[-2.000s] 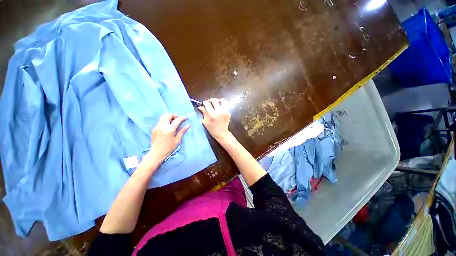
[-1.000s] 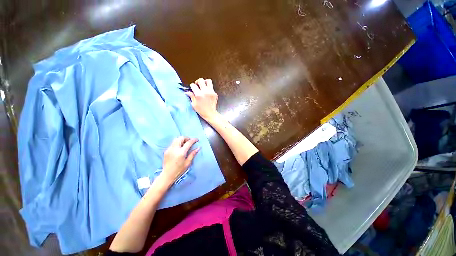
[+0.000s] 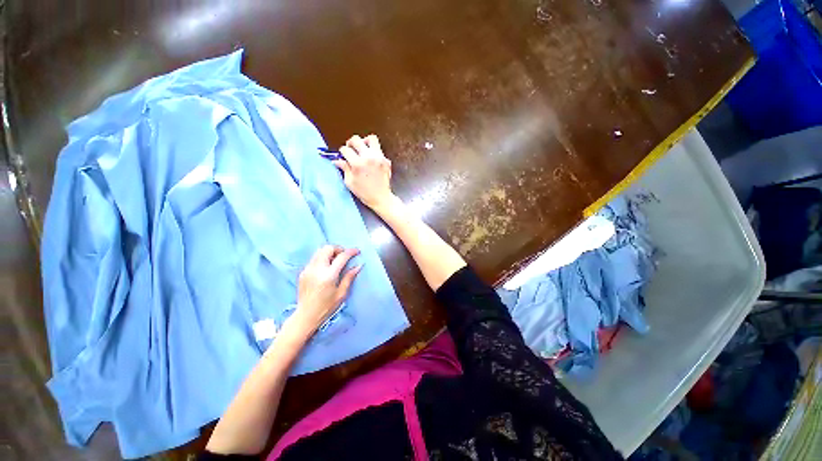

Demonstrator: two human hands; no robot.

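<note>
A light blue shirt [image 3: 194, 243] lies spread, with folds, on the brown table at the left. My left hand [image 3: 324, 281] rests on the shirt near its lower right part, fingers bent and slightly apart; whether it pinches cloth is unclear. A small white label [image 3: 265, 329] lies beside my left wrist. My right hand [image 3: 366, 171] is at the shirt's right edge, fingers curled around thread snips [image 3: 330, 154]. The dark tip of the snips points left over the edge; the rest is hidden in my hand.
The glossy brown table [image 3: 505, 99] has a yellow edge strip and pale thread scraps at the far right. Below its right edge stands a pale plastic bin [image 3: 703, 297] holding crumpled blue and white garments [image 3: 577, 288]. A blue container [image 3: 780, 67] stands at the upper right.
Since the oldest frame, my right hand with the snips has moved farther up the shirt's right edge, away from my left hand. My left hand stays at the same part of the shirt. The view has shifted.
</note>
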